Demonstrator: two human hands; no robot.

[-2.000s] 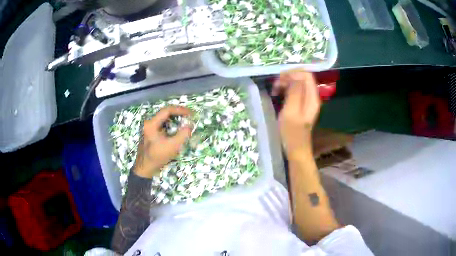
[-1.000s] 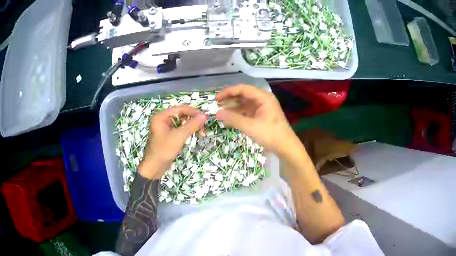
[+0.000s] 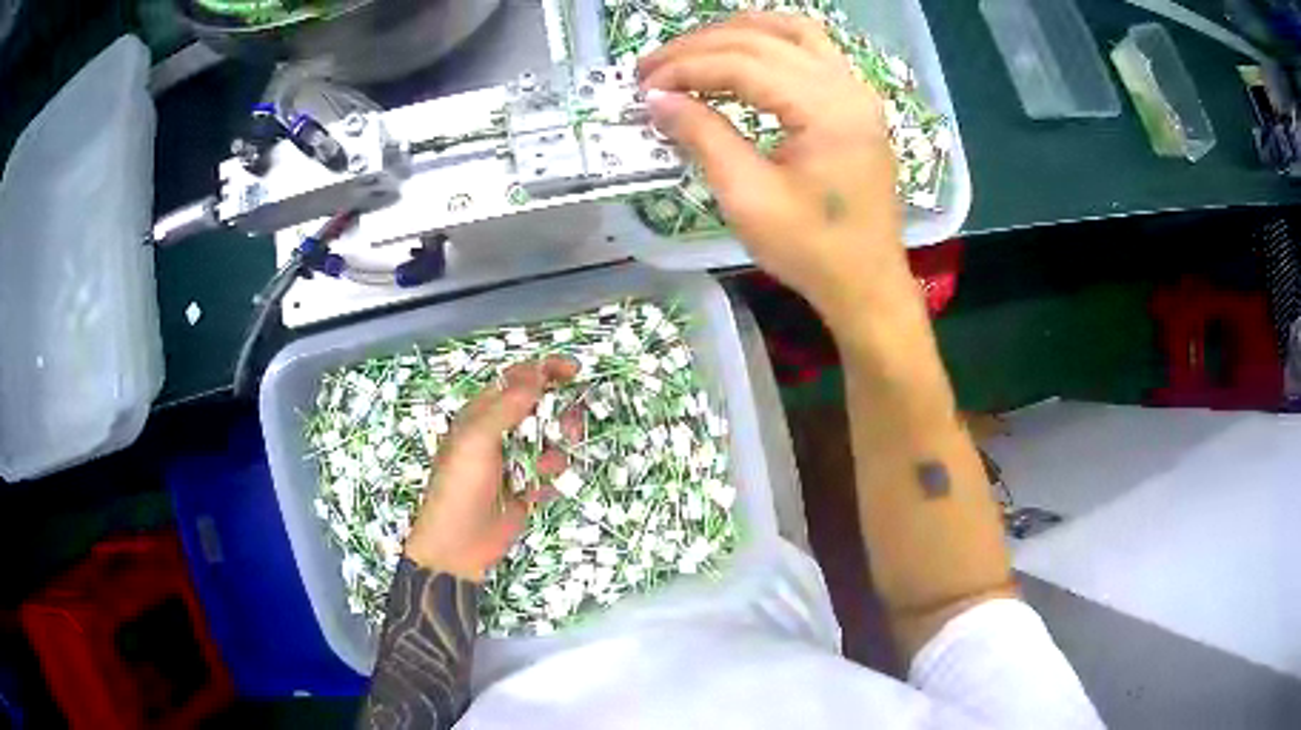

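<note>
The near parts bin [image 3: 293, 492] is full of green-stemmed pieces with white housings. My left hand [image 3: 478, 478] is over it, loosely curled, with a few wired connector pieces [image 3: 531, 459] lying between thumb and fingers. My right hand [image 3: 792, 157] reaches over the far parts bin [image 3: 942, 214]. Its thumb and index tips are at the right end of the metal fixture [image 3: 564, 150], slightly apart. A small pale spot shows at the thumb tip; whether it is a part or the nail cannot be told.
An air cylinder [image 3: 307, 178] and dark hoses are at the fixture's left. A metal bowl [image 3: 343, 43] stands behind. An empty tub [image 3: 79, 271] is far left, small clear trays [image 3: 1053, 57] upper right. Red [image 3: 121, 628] and blue crates are below, a white box [image 3: 1170, 499] lower right.
My right hand has moved from beside my left hand up to the fixture's right end. My left hand has stayed over the near bin and its fingers have spread. The view has shifted slightly.
</note>
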